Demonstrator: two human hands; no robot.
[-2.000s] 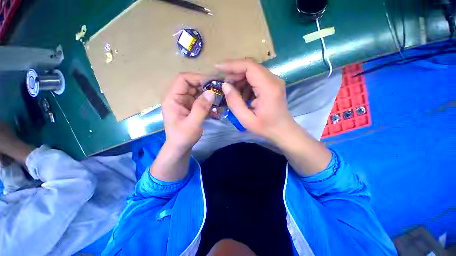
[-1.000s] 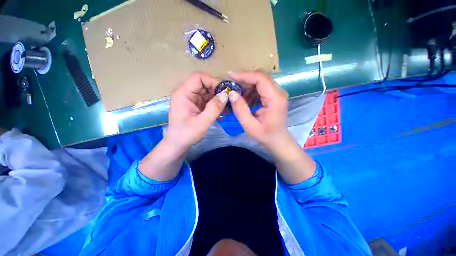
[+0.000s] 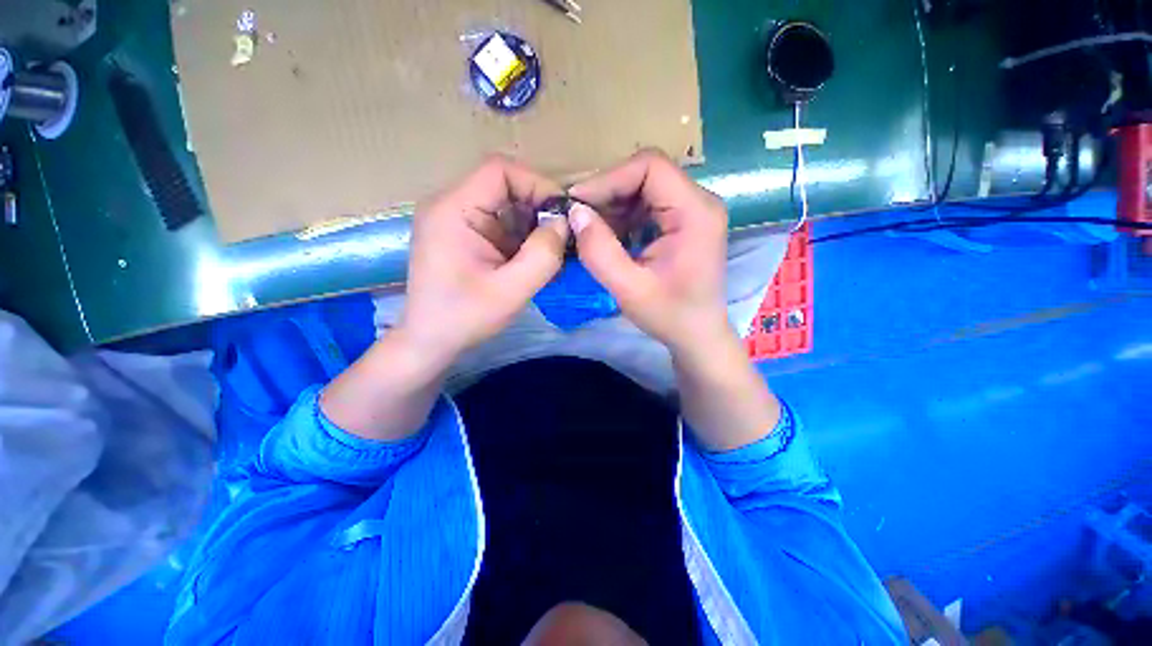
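Observation:
My left hand (image 3: 474,259) and my right hand (image 3: 657,246) meet just off the cardboard's near edge. Both hold a small round circuit board (image 3: 553,212) between thumbs and fingers. Only a dark sliver and a pale part of it show; the fingers hide the rest. A second round circuit board (image 3: 504,72), dark with a white-and-yellow battery on it, lies on the tan cardboard (image 3: 341,114) beyond my hands. The tips of the tweezers (image 3: 565,8) show at the top edge.
A black round case (image 3: 800,61) with a white lead sits right of the cardboard. A solder reel (image 3: 38,95) and dark strip (image 3: 154,145) are at left. A red tray (image 3: 790,303) is below the bench edge. Black cables and equipment are far right; another person's pale sleeve (image 3: 108,442) is at left.
The view has shifted, so the bench things sit higher and further left. The held board has tilted and is now mostly hidden by my fingers. Both hands still hold it.

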